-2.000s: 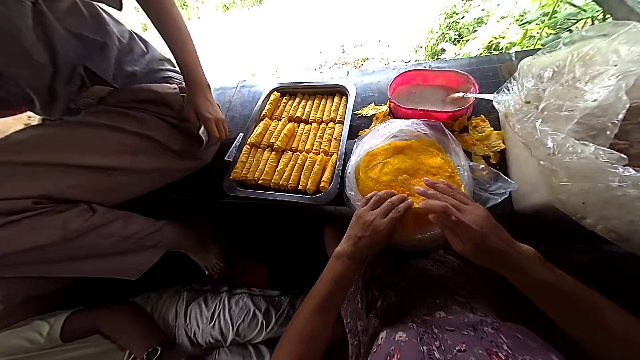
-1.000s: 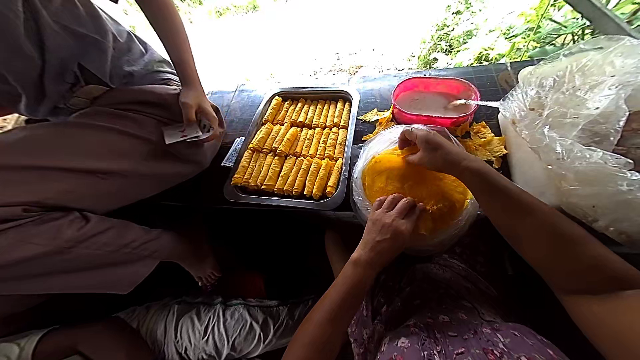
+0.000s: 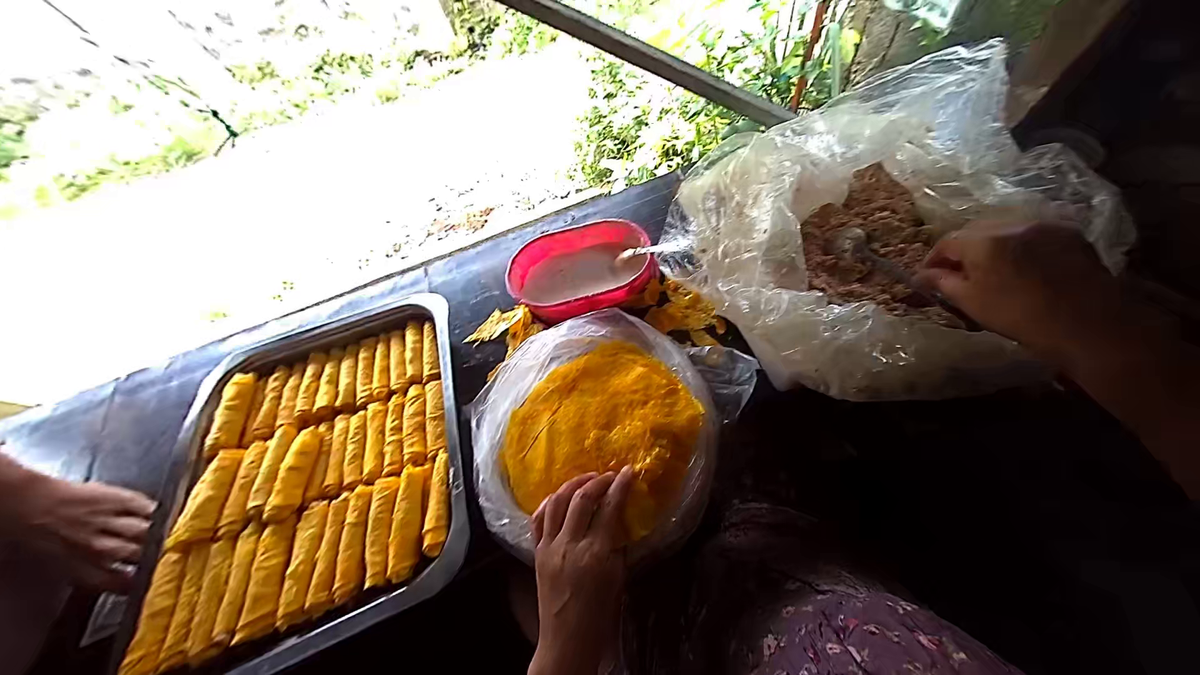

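Note:
My left hand (image 3: 583,534) rests with its fingertips on the near edge of a stack of round yellow wrappers (image 3: 600,422), which lies on clear plastic film. At the right, my right hand (image 3: 1012,277) grips a spoon (image 3: 881,262) whose bowl is in a brown minced filling (image 3: 867,225). That filling sits inside a large clear plastic bag (image 3: 750,206). Beyond the wrappers stands a red plastic container (image 3: 583,307) of cloudy liquid, with a utensil handle (image 3: 652,249) over its rim. A metal tray (image 3: 457,469) at the left holds rows of yellow rolls (image 3: 356,450).
Torn yellow wrapper pieces (image 3: 689,309) lie around the red container on the dark tabletop (image 3: 478,253). Another person's hand (image 3: 94,525) is beside the tray's left edge. A metal bar (image 3: 656,56) slants across the far side.
My right hand has moved from the wrappers to the bag at the right and now holds a spoon. My left hand remains at the wrappers' near edge. The view has swung right.

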